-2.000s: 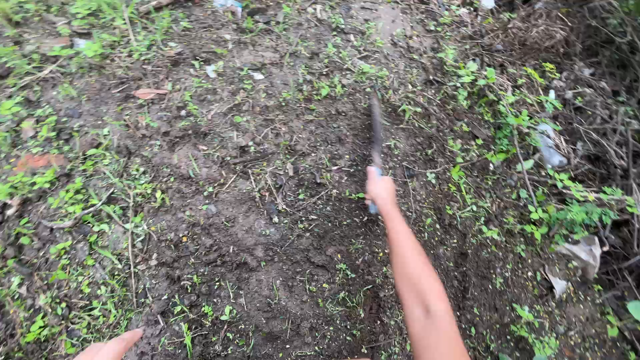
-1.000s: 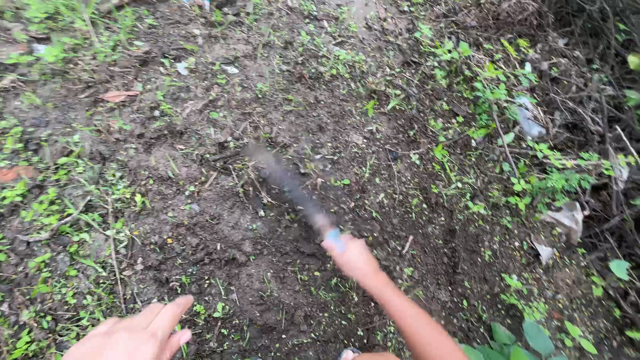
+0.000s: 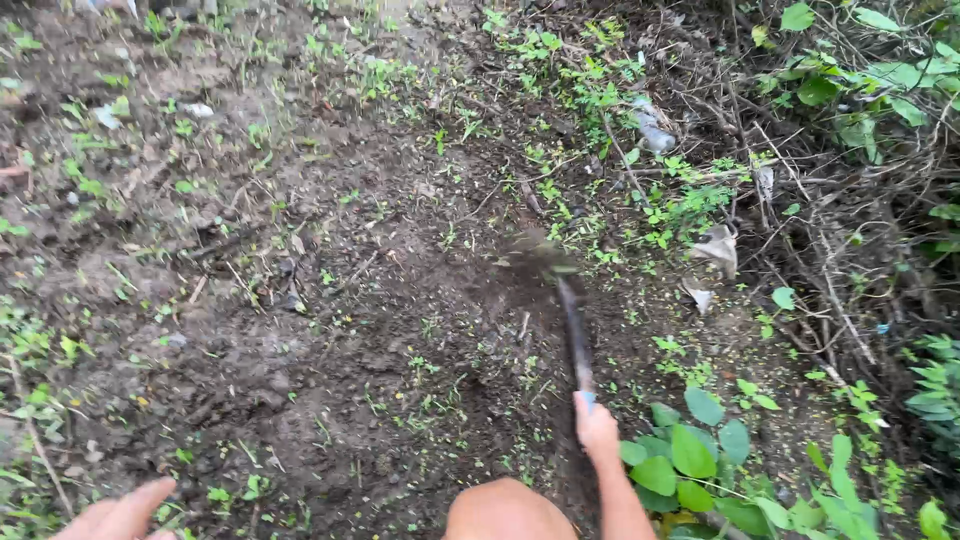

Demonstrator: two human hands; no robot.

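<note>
At the lower right of centre, my right hand (image 3: 598, 431) is closed around the blue handle of a long dark metal blade (image 3: 574, 330), likely a machete. The blade points up and away from me, its far end blurred against the soil among flying bits of earth and leaf. My left hand (image 3: 124, 514) hangs at the bottom left edge with fingers extended, holding nothing, over muddy ground with small weeds. Between my hands, a bare knee (image 3: 510, 514) shows at the bottom edge. Damp dark soil (image 3: 390, 300) with scattered green seedlings lies around the blade.
Tangled dry twigs (image 3: 817, 225) and vines line the right side. A leafy green plant (image 3: 690, 454) grows just right of my right forearm. Crumpled plastic litter (image 3: 654, 135) and a torn pale scrap (image 3: 718, 249) lie by the brush. A thin stick (image 3: 37, 442) lies at left.
My right hand has swung the blade to the right, from pointing up-left to nearly straight ahead. My left hand is lower and nearer the left edge. The knee shows more. The view has shifted right.
</note>
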